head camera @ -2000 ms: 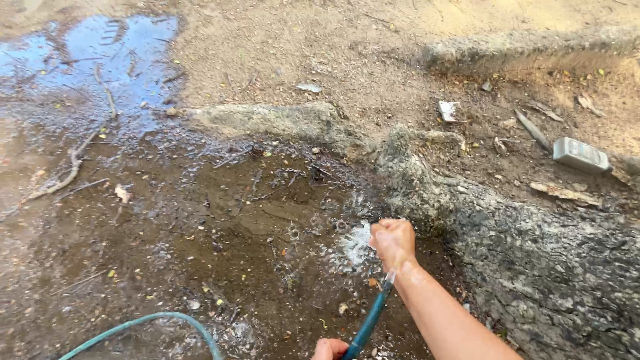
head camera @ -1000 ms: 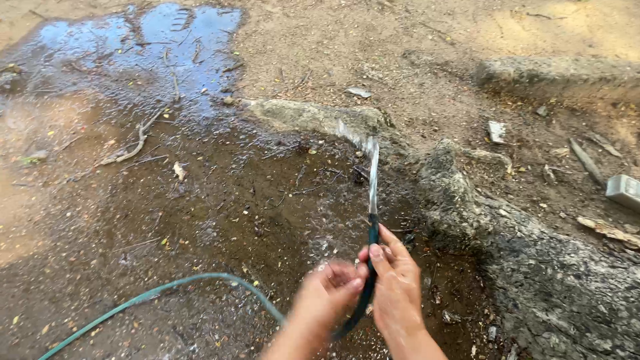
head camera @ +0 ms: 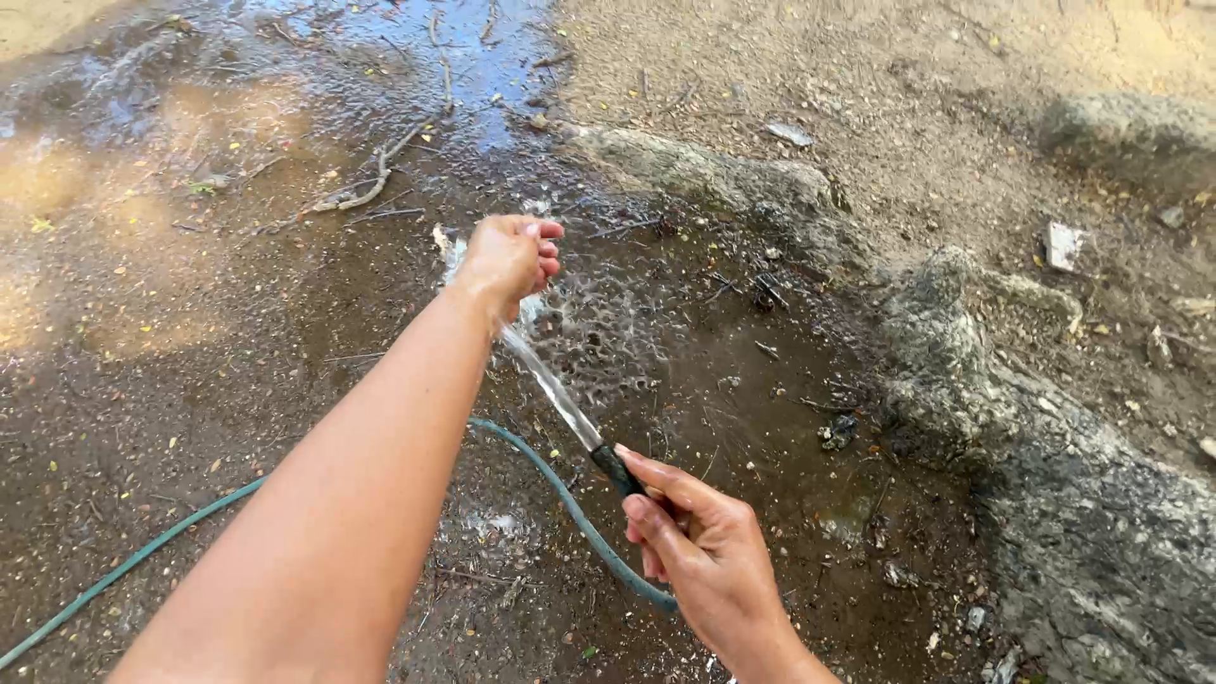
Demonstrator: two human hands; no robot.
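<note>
My right hand (head camera: 698, 541) grips the dark end of a green garden hose (head camera: 570, 499) at lower centre, its thumb and forefinger near the mouth. A stream of water (head camera: 556, 389) runs from the hose up and left onto the wrist of my left hand (head camera: 513, 256). That hand is stretched out over the wet ground, holds nothing, and has its fingers loosely curled. Water splashes around it and drops onto the muddy puddle (head camera: 608, 332) just beyond. The rest of the hose curves behind my left forearm to the lower left edge.
A thick tree root (head camera: 1073, 475) runs along the right, joined to a lower root (head camera: 703, 171) at upper centre. Twigs (head camera: 380, 176) lie on the wet soil at upper left. A pale flat fragment (head camera: 1062, 245) rests on drier dirt at the right.
The hose end has passed to my right hand alone. My left hand has let go of the hose and reached forward into the stream. The view has shifted to the right root's left.
</note>
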